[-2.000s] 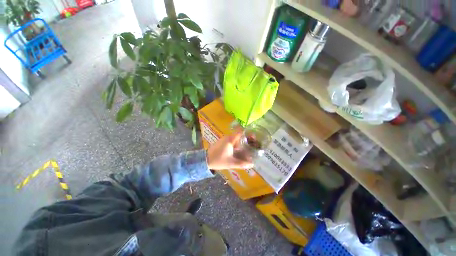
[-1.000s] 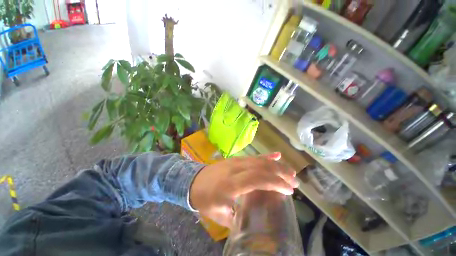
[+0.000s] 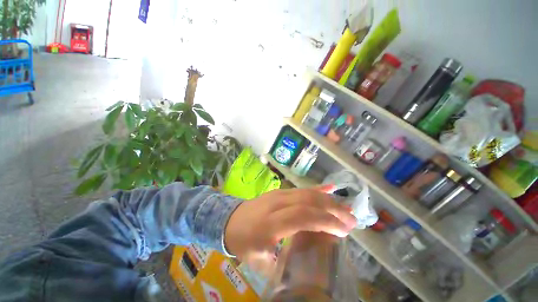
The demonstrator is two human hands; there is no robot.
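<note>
My left hand (image 3: 289, 221), bare, in a denim sleeve, reaches in from the lower left. Its fingers are curled over the top of a wide clear bottle (image 3: 309, 268) with brownish content. The bottle is close to the camera at the bottom centre, blurred, and its lower part is cut off by the picture's edge. Whether a lid is under the fingers cannot be told. My right hand is not in view.
A pale shelf (image 3: 377, 159) with bottles, flasks and plastic bags fills the right. A potted plant (image 3: 153, 147), a lime-green bag (image 3: 251, 177) and an orange box (image 3: 209, 274) are at the left and centre. A blue trolley (image 3: 16, 68) stands far left.
My left hand has come from over the boxes to close before the camera, onto the large bottle. The view has tilted up, showing the shelf's top.
</note>
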